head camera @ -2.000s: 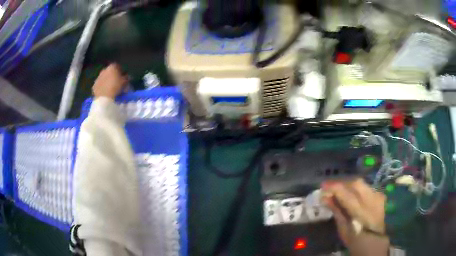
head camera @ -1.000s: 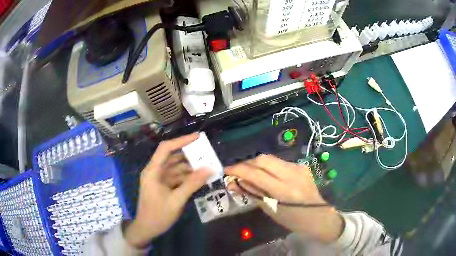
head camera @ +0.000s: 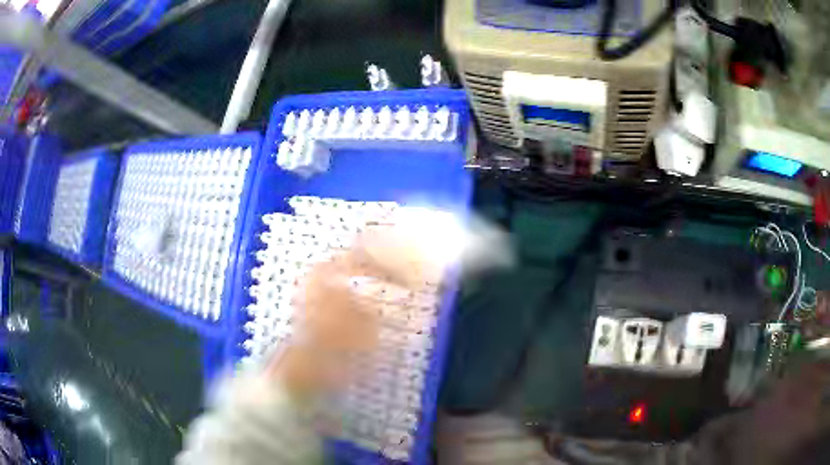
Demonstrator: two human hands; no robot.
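My left hand (head camera: 332,313) is blurred over the blue tray (head camera: 364,173). Its fingers are closed on a blurred white charger (head camera: 437,236) near the tray's right side. White chargers stand in rows in the tray. Another white charger (head camera: 705,330) sits at the right end of the white outlet strip (head camera: 640,341) on the black test box (head camera: 664,272), whose red light is lit. My right hand cannot be made out surely; brownish blurs show at the lower right and bottom edge, and any grip is hidden.
More blue trays (head camera: 132,268) of white chargers stand at the left. Two white pieces (head camera: 430,70) lie behind the near tray. The beige transformer (head camera: 482,54), a power strip (head camera: 683,136) and a meter (head camera: 774,163) stand behind. White cables (head camera: 792,250) lie at the right.
The view has swung left. My left hand has moved from the test box to over the tray with the charger. My right hand is no longer clearly seen at the outlets.
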